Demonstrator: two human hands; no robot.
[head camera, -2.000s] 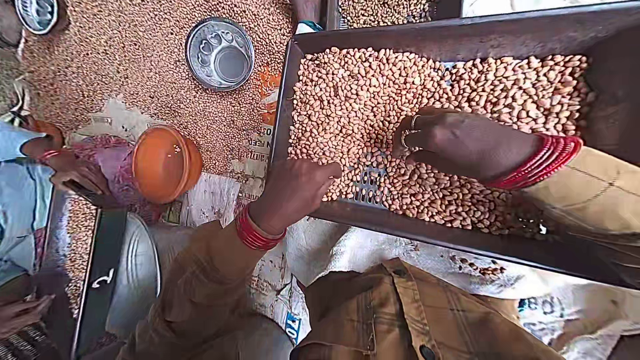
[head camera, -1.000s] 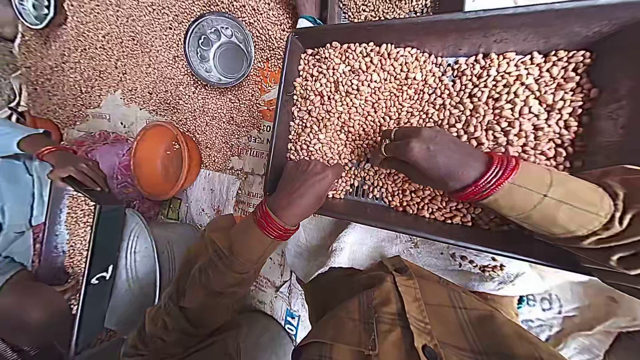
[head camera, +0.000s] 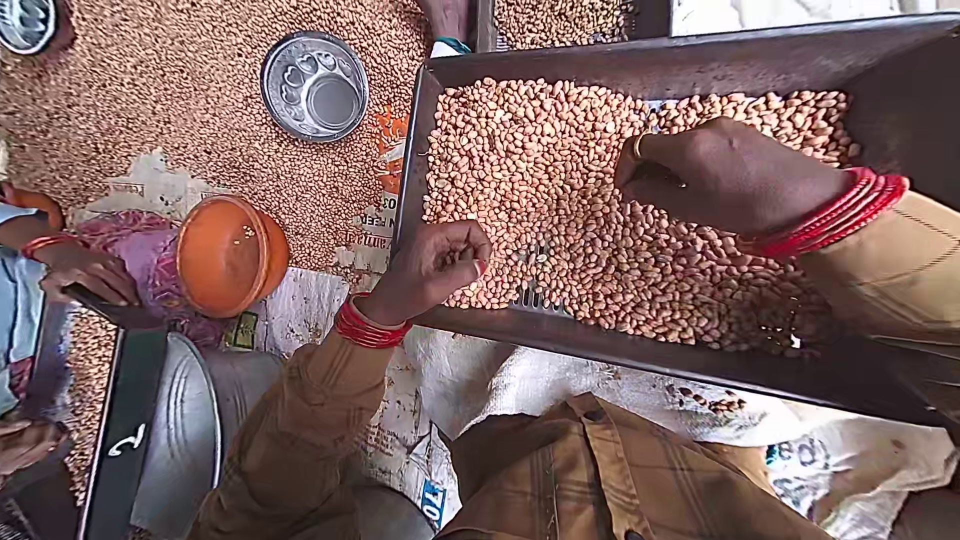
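Note:
A dark metal tray (head camera: 600, 61) with a slotted bottom holds a layer of shelled peanuts (head camera: 555, 150). My left hand (head camera: 442, 262) is at the tray's left edge, thumb and fingers curled close to each other; whether something small is between them cannot be told. Over the nuts right of the middle is my right hand (head camera: 697, 176), fingers bent down with their tips hidden, so its hold cannot be told. Red bangles circle both wrists. Slots of the tray bottom show near its lower edge and in a small gap left of the right-hand nuts.
A steel bowl (head camera: 315, 86) rests on spread peanuts at the upper left. An orange bowl (head camera: 225, 255) stands below it. At the far left a co-worker's hand (head camera: 94, 274) grips another tray (head camera: 127, 420) with nuts. Woven sacks (head camera: 570, 375) lie below my tray, and a further tray is above.
My right hand has moved up and to the right over the nuts. My left hand has stayed near the tray's left edge, and its fingers have turned upward.

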